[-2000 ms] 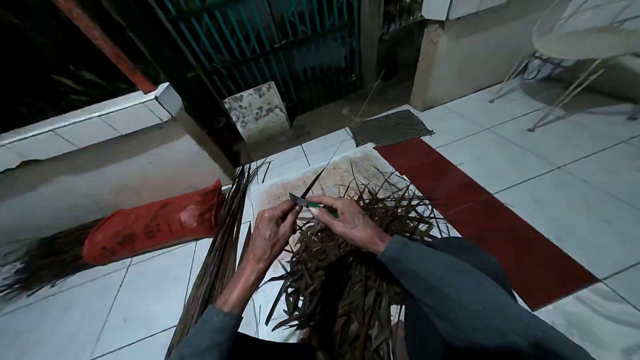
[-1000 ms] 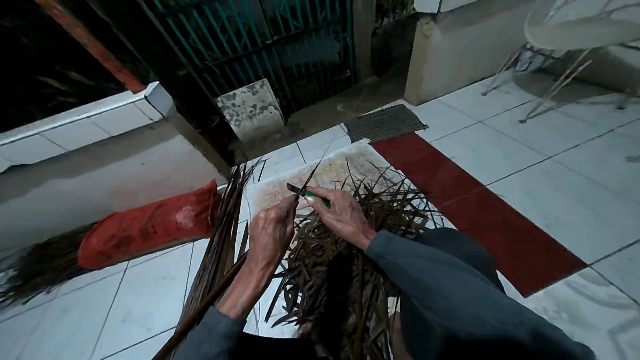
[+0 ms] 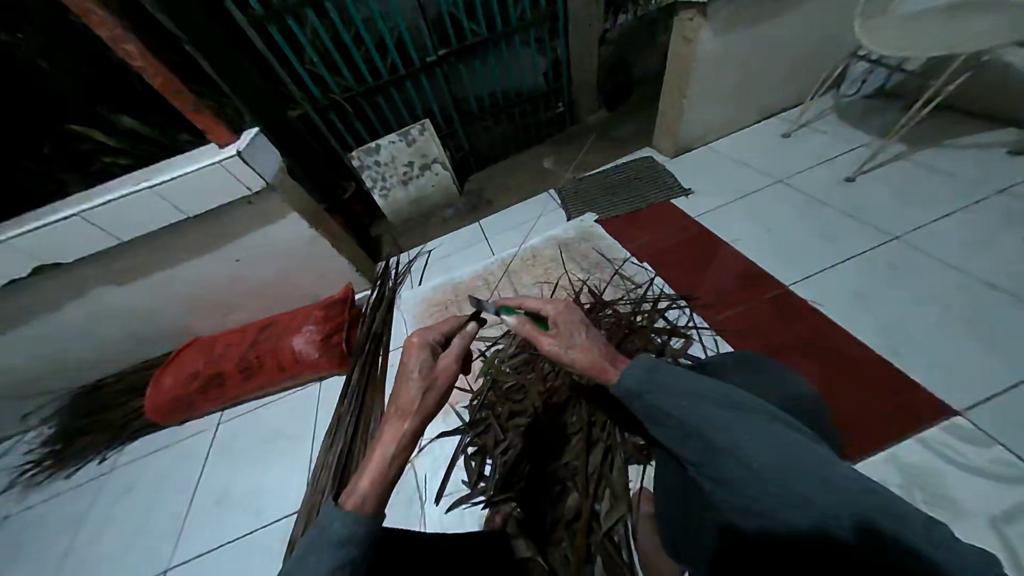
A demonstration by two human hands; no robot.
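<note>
My right hand [image 3: 564, 334] holds a small knife [image 3: 490, 306] with a green handle, its short blade pointing left. Pinched between the thumb and fingers of my left hand [image 3: 430, 364] is the end of a dark palm leaf strip [image 3: 478, 318], which touches or nearly touches the blade. A thin rib seems to rise from there toward the upper right. Below my hands lies a tangled heap of dried brown leaf strips [image 3: 552, 432], over my lap and a stained white sheet [image 3: 536, 268]. Along my left forearm runs a bundle of long dried leaves [image 3: 352, 408].
A red sack [image 3: 256, 356] with dark fibres sticking out lies by the low wall [image 3: 184, 272] at left. Ahead are a grey mat [image 3: 624, 188], a speckled slab [image 3: 406, 172] and a green barred gate [image 3: 416, 64]. A round-seated chair or table [image 3: 928, 28] stands upper right on the tiles.
The dark leaf strip that trailed from my left hand down along the forearm one second ago no longer shows there. Both hands remain close together at the knife.
</note>
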